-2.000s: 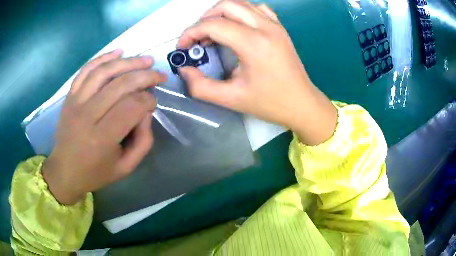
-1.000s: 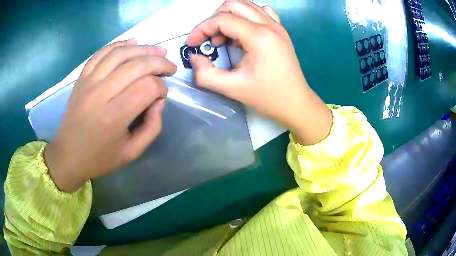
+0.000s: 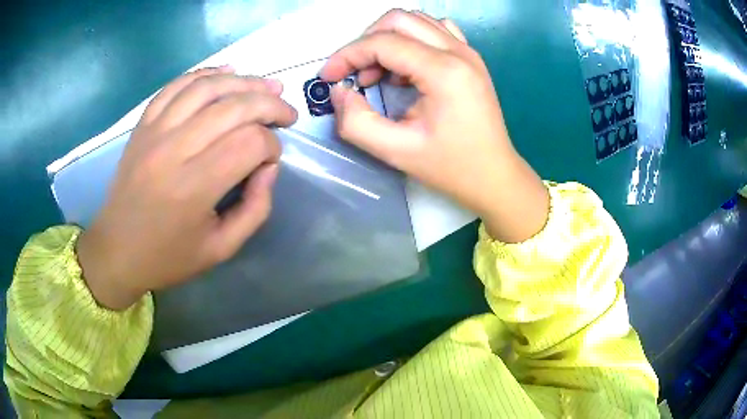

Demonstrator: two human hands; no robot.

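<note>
A grey tablet back cover (image 3: 328, 237) lies tilted on a white paper sheet (image 3: 205, 350). A clear protective film (image 3: 328, 168) with shiny creases covers part of it. A black camera lens cover (image 3: 318, 96) with two rings is at the cover's upper edge. My right hand (image 3: 426, 114) has thumb and index finger on the lens cover's right part, hiding some of it. I cannot tell if it is lifted or resting. My left hand (image 3: 192, 176) lies over the cover's left part with fingers bent, fingertips just left of the lens cover; whether it pinches the film is hidden.
On the green bench (image 3: 524, 49) at the right lie a lens cover sheet (image 3: 613, 114) with several black pieces, a glossy clear liner (image 3: 651, 98) and a dark full lens cover strip (image 3: 690, 82). Dark blue items (image 3: 713, 352) show at the lower right edge.
The lens cover and both hands have shifted slightly right in view. My right fingertips have moved from the left ring onto the right ring, so the left ring now shows clearly.
</note>
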